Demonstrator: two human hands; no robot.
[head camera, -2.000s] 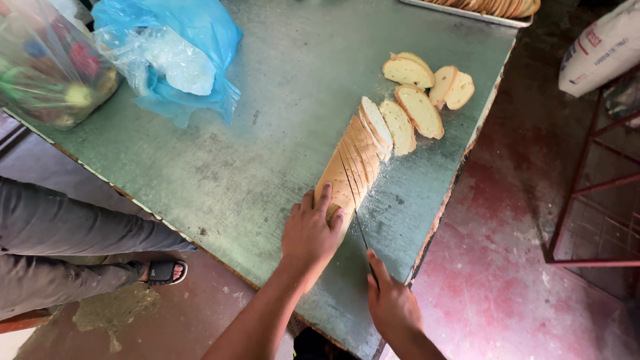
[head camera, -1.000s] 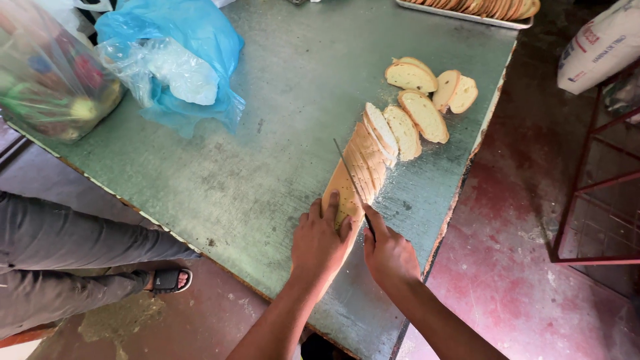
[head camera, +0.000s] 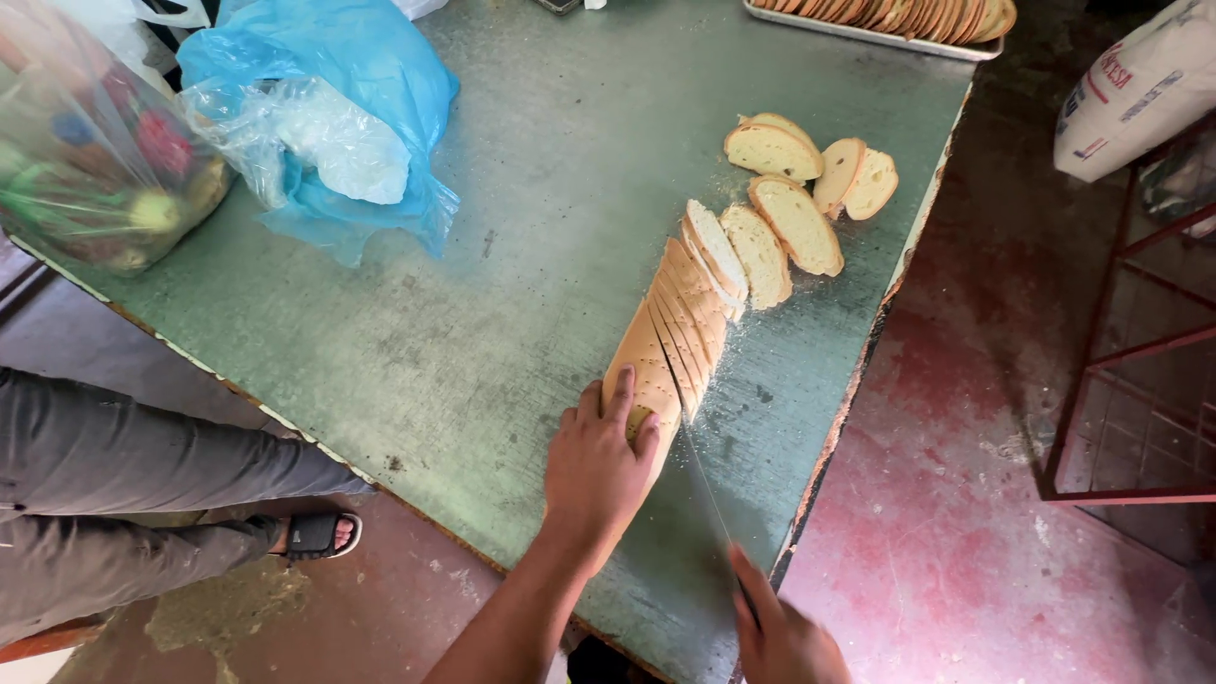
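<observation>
A long loaf of bread (head camera: 665, 342) lies slantwise on the green tabletop (head camera: 532, 228), its far part cut into thin slices that still lean together. My left hand (head camera: 603, 451) grips the uncut near part, fingers and thumb over the crust. In my right hand (head camera: 784, 632), at the lower right, is the dark handle of a knife (head camera: 708, 484). The blade slants up to the loaf and sits in a cut just beyond my left fingers. Several loose bread slices (head camera: 796, 226) lie past the loaf's far end, among crumbs.
A metal tray (head camera: 874, 36) of slices sits at the far edge. Blue (head camera: 332, 57) and clear plastic bags (head camera: 104, 161) lie at the far left. A person's legs (head camera: 161, 456) stand beside the table's left edge. To the right are a white sack (head camera: 1140, 90) and a red metal rack (head camera: 1092, 380).
Since one second ago my right hand has drawn the knife back toward me, down and to the right. My left hand stays on the loaf.
</observation>
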